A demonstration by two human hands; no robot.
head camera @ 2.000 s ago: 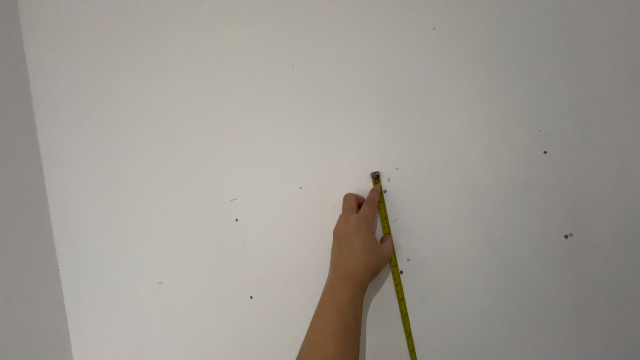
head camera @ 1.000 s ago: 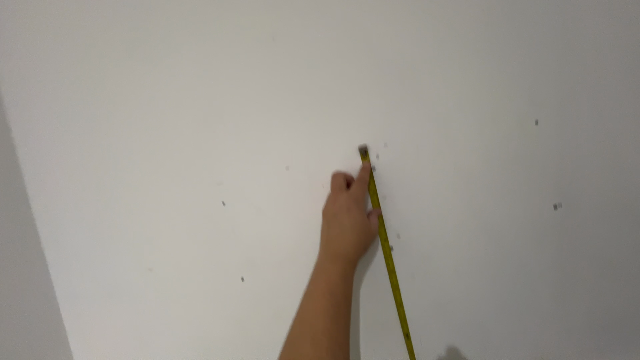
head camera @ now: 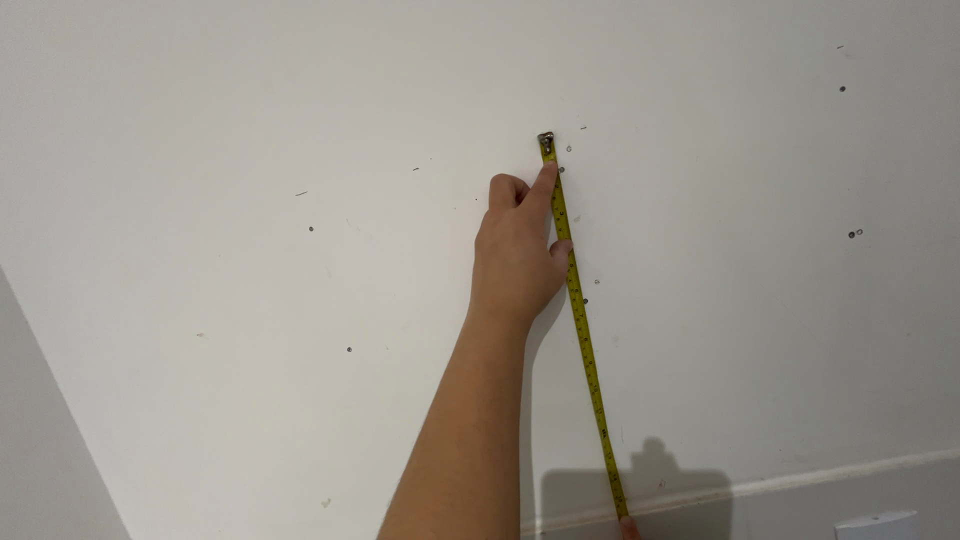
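Observation:
A yellow tape measure blade (head camera: 592,375) lies extended along a white wall (head camera: 712,337), running from its metal end hook (head camera: 546,140) down and slightly right. My left hand (head camera: 521,240) presses the upper blade against the wall, with the index fingertip just below the hook and the thumb at the blade's edge lower down. At the bottom edge, a fingertip of my right hand (head camera: 628,528) touches the lower end of the visible blade. The rest of that hand and the tape's case are out of view.
Small dark holes (head camera: 842,89) and short pencil-like marks (head camera: 301,193) dot the wall on both sides of the blade. A pale ledge or seam (head camera: 810,478) crosses the lower right, above a white rectangular plate (head camera: 876,525). A shadow falls near the lower blade.
The view has shifted, and the lower wall seam and a fingertip of my right hand now show at the bottom. My left hand remains on the blade below the hook.

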